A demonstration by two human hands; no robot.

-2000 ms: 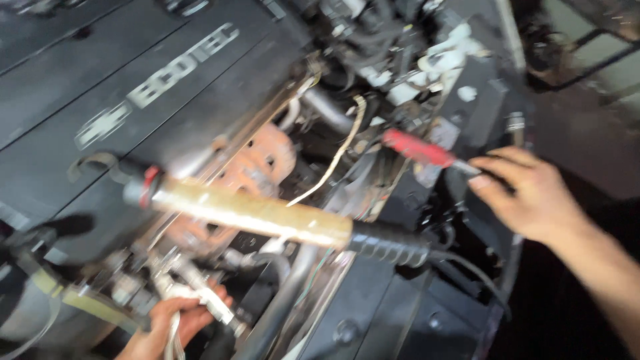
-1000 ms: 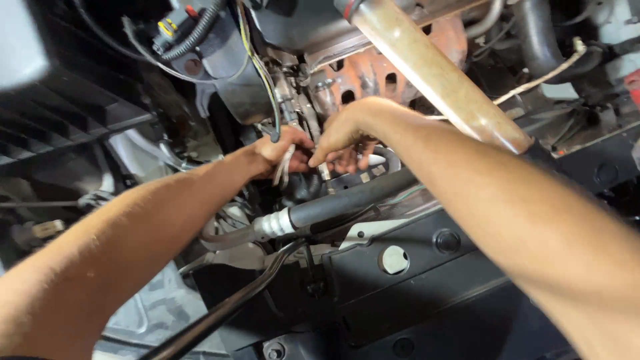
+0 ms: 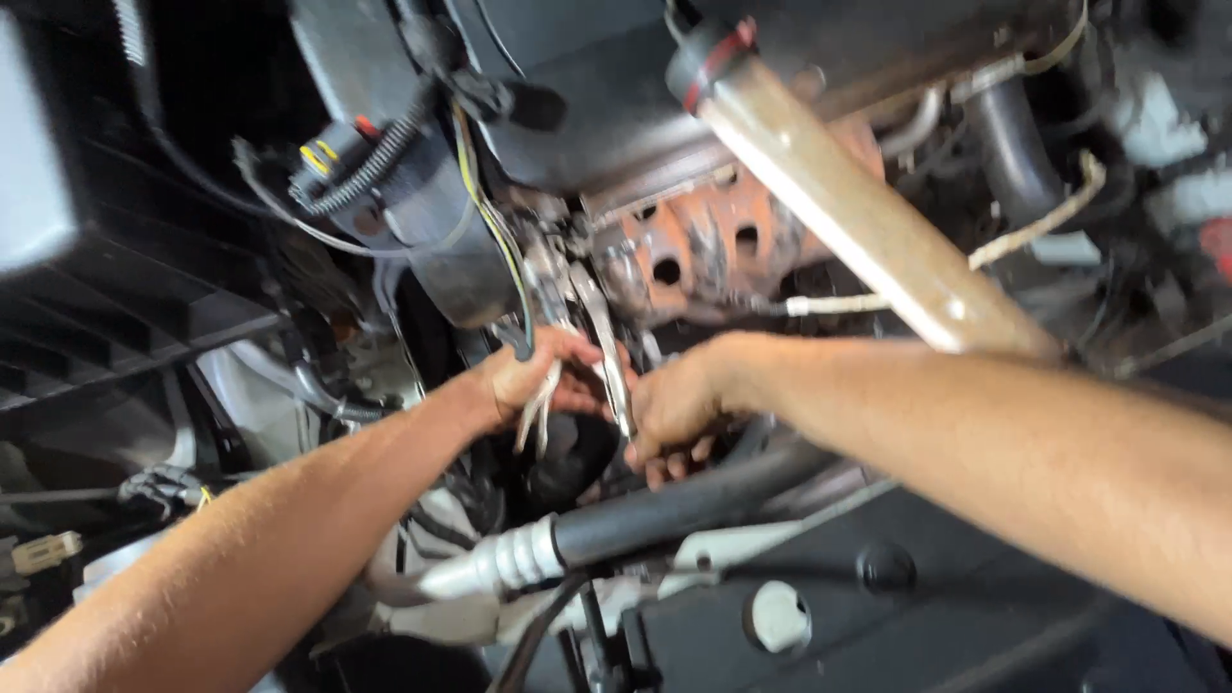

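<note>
Metal locking pliers (image 3: pixel 602 337) stand among the parts beside the rusty exhaust manifold (image 3: pixel 707 245) of a car engine. My left hand (image 3: pixel 553 380) is closed around their handles from the left, with pale thin strips (image 3: pixel 539 414) hanging by its fingers. My right hand (image 3: pixel 679 404) comes from the right, fingers curled at the lower end of the pliers; its exact grip is partly hidden. The jaws' hold cannot be made out. A yellow-green wire (image 3: pixel 491 217) runs down to the left hand.
A tubular work lamp (image 3: pixel 866 212) lies slantwise over the manifold. Below the hands runs a black hose (image 3: pixel 683 505) with a metal collar. A connector with corrugated conduit (image 3: pixel 361 173) sits upper left, a black ribbed housing (image 3: pixel 125 298) at left, and a dark front panel (image 3: pixel 914 616) at lower right.
My right hand, on a red-handled tool two seconds ago, has let it go and come over to the pliers beside my left hand. The view has shifted strongly.
</note>
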